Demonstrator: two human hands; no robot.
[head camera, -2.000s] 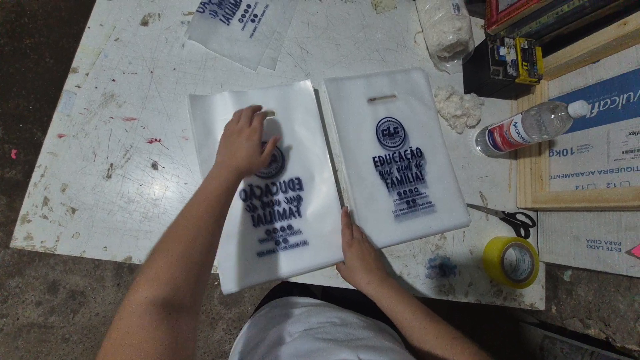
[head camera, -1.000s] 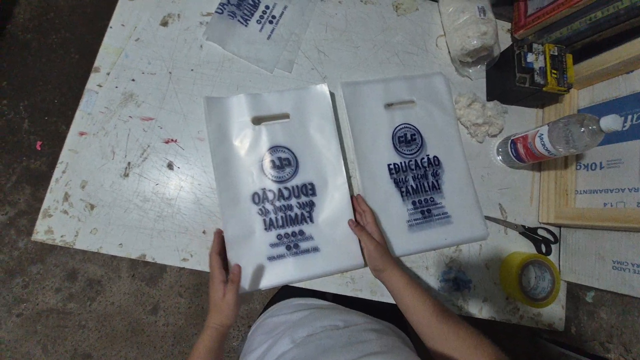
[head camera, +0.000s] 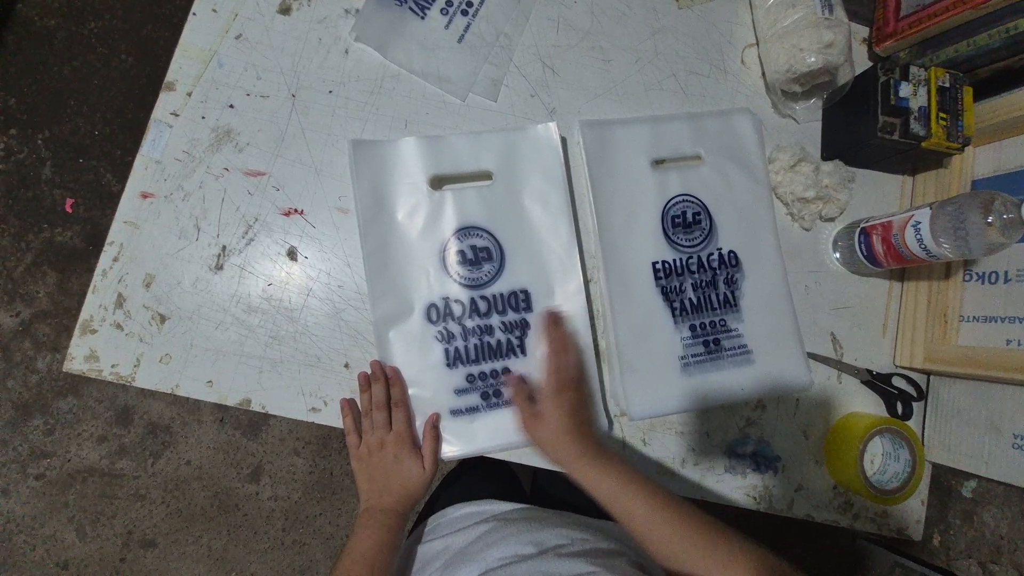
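Two stacks of translucent plastic bags with die-cut handle slots lie side by side on a worn white table (head camera: 240, 320). The left stack (head camera: 408, 248) shows its dark blue print mirrored; on the right stack (head camera: 616, 320) the print reads the right way round. My left hand (head camera: 392, 440) rests flat at the lower left corner of the left stack, fingers spread. Over that stack's lower right part is my right hand (head camera: 556, 400), blurred, thumb apart from the fingers and nothing gripped. Whether it touches the top bag I cannot tell.
Loose printed bags (head camera: 448, 48) lie at the table's far edge. To the right are a bag of white fibre (head camera: 804, 48), a fibre wad (head camera: 808, 186), a black battery (head camera: 864, 120), a plastic bottle (head camera: 968, 228), scissors (head camera: 888, 392), yellow tape (head camera: 848, 456) and a wooden frame (head camera: 920, 328).
My left hand, over the left stack's upper part two seconds ago, is now at its lower left corner. My right hand has moved from between the stacks onto the left one.
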